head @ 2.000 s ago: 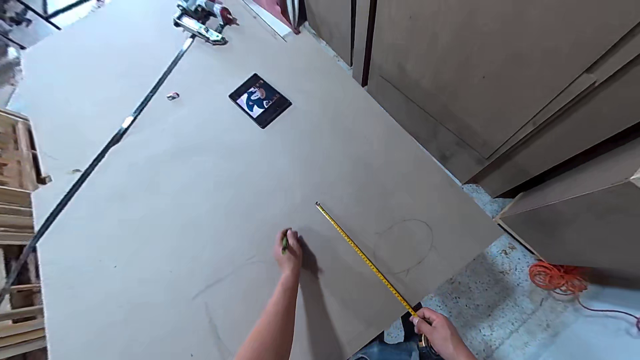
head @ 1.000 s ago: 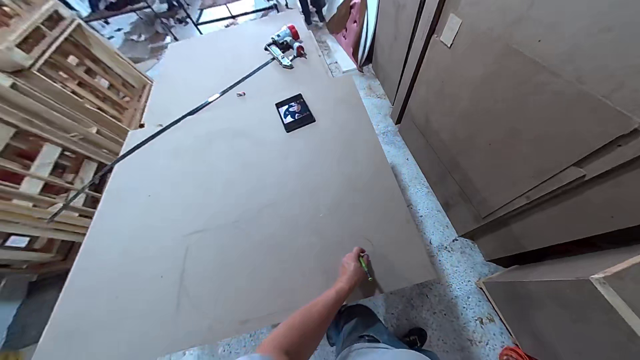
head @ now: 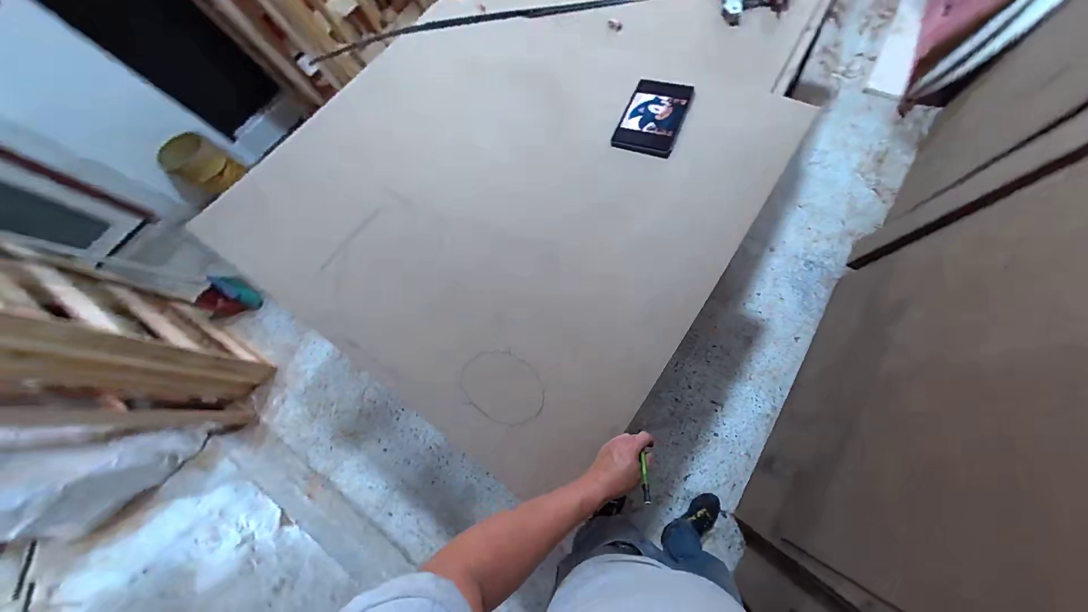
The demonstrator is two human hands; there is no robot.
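My left hand is closed around a green pencil just past the near right edge of a large fiberboard sheet; the pencil's dark end points down. A hand-drawn circle lies on the sheet to the left of the hand, and faint straight lines are farther left. Toward the far right of the sheet rests a black phone or tablet showing a blue cartoon character. My right hand is out of view, and the tape measure cannot be seen.
Wooden crates stand at the left, with a yellow bucket behind. Large brown panels flank a floor strip at the right. A long dark bar and a small object lie at the sheet's far end.
Two seconds ago my right hand held an extended yellow tape measure over the sheet; neither shows now. My left hand, still holding the pencil, has moved off the sheet's surface. The view has turned strongly.
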